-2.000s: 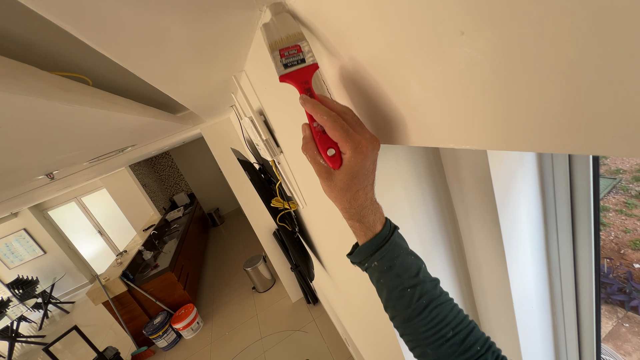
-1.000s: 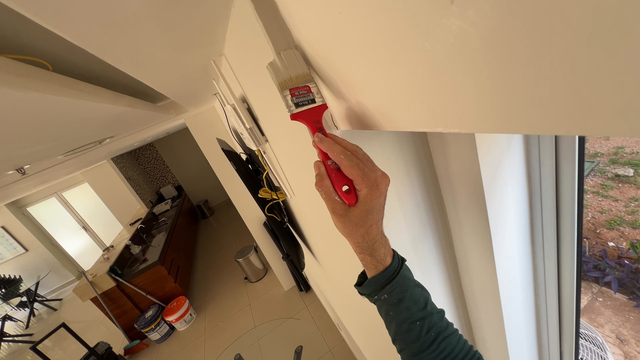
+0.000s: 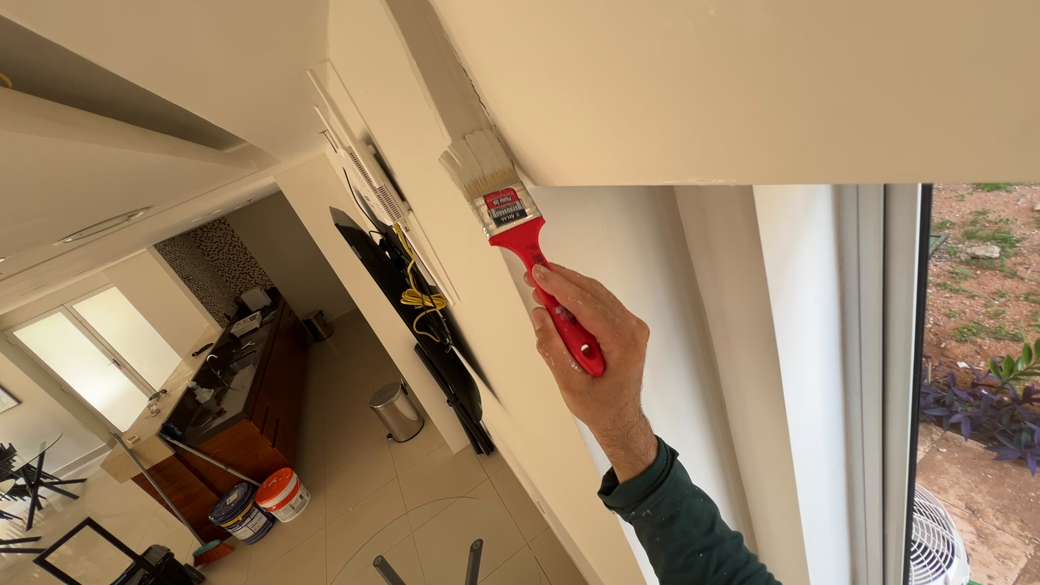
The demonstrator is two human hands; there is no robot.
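Observation:
My right hand, in a dark green sleeve, grips the red handle of a flat paintbrush. The brush points up and left, and its pale bristles press against the cream wall beside the inner corner. A greyer, wet-looking strip of paint runs upward from the bristles along that corner. A thin dark crack shows at the strip's right edge. My left hand is out of view.
A wall-mounted black television with a coiled yellow cable hangs lower left. Below are a glass table, a steel bin, two paint buckets and a kitchen counter. A window frame stands right.
My right hand has moved the brush down along the wall corner, away from the ceiling end. The painted strip above the bristles shows longer than before.

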